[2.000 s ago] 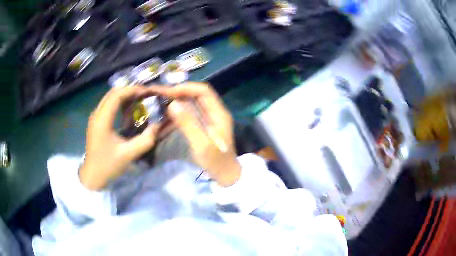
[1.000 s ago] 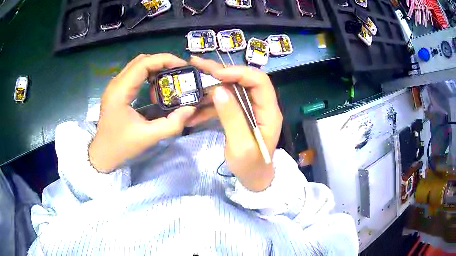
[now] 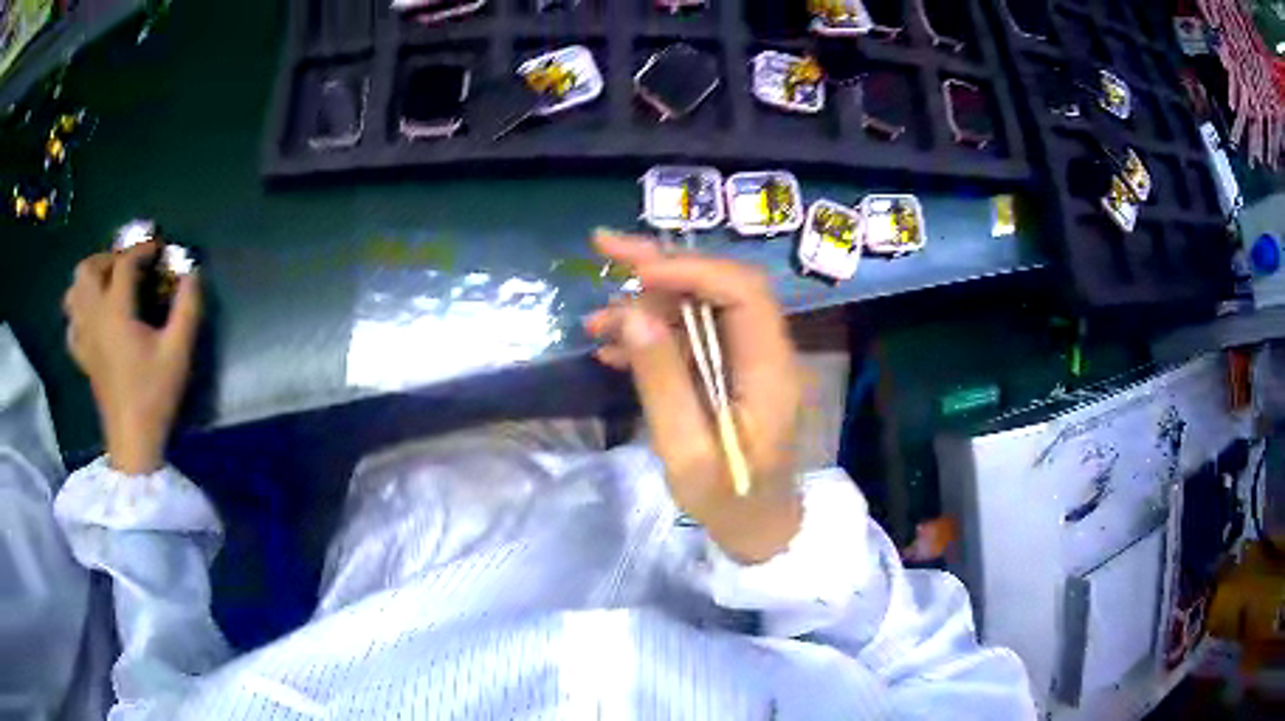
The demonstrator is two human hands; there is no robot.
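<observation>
My left hand (image 3: 127, 338) is at the far left of the bench, its fingers and thumb around a smartwatch case (image 3: 169, 268) that is small, dark-sided and partly hidden. Another bright piece (image 3: 135, 234) shows just above its fingers. My right hand (image 3: 719, 395) is over the bench's front edge, slightly blurred, index finger extended, with tweezers (image 3: 716, 380) held across the palm, pale end towards the wrist. Several open smartwatch cases (image 3: 762, 204) with yellow and white insides lie in a row beyond my right hand.
A black foam tray (image 3: 634, 145) with cases and dark screens spans the back; another tray (image 3: 1127, 268) stands at right. A shiny clear sheet (image 3: 451, 324) lies mid-bench. The white press machine (image 3: 1043, 493) is at lower right. Small yellow bits (image 3: 57, 141) lie at upper left.
My left hand has moved from beside my right hand to the far left, taking the case away from in front of me. My right hand keeps the tweezers. The view has shifted left.
</observation>
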